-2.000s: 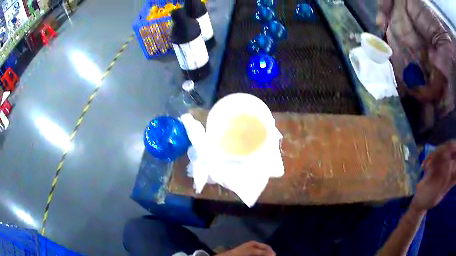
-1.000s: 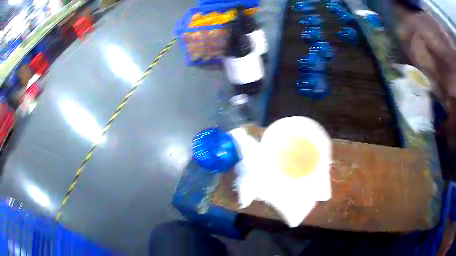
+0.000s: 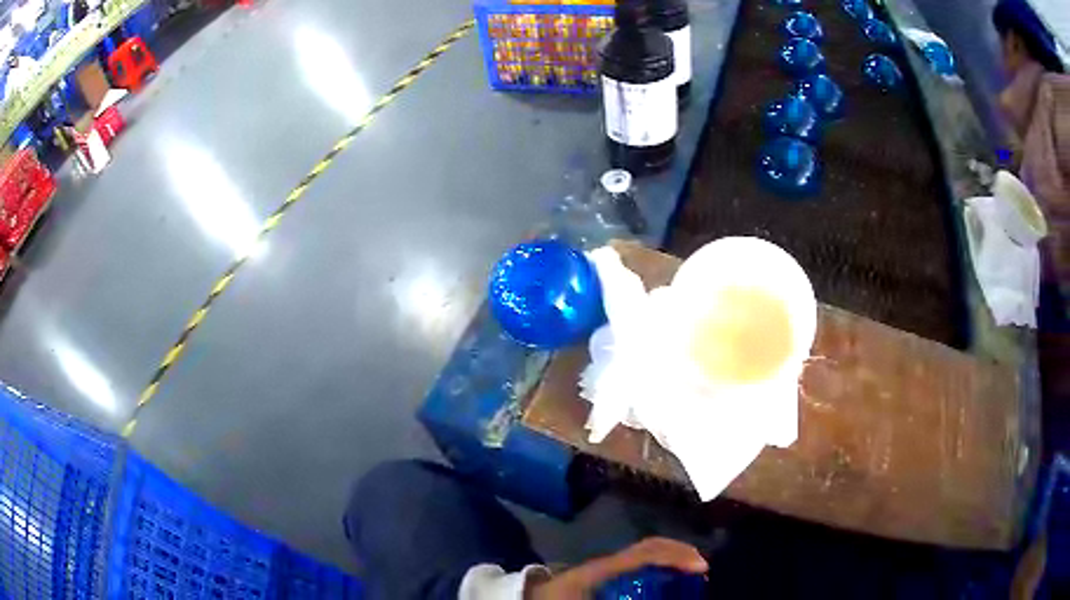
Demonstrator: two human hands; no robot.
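My left hand (image 3: 622,567) is low at the bottom edge, partly cut off, its fingers curved over a shiny blue ball shell (image 3: 643,585) that shows only in part. My right hand is not in view. A white glue pot (image 3: 690,275) with cream-yellow contents stands on crumpled white tissue (image 3: 716,451) on the brown work board (image 3: 903,434). A whole-looking blue ball (image 3: 546,293) rests at the board's left corner, beside the tissue.
Black bottles with white labels (image 3: 640,111) and a small bottle (image 3: 618,184) stand left of the mesh belt (image 3: 868,217). Several blue balls (image 3: 789,166) lie on the belt. A blue crate (image 3: 188,527) is at lower left. A person (image 3: 1044,129) sits at right near another pot (image 3: 1018,205).
The view has swung left, so the bench now sits further right. My left hand shows again at the bottom with a blue shell. My right hand has gone out of the picture.
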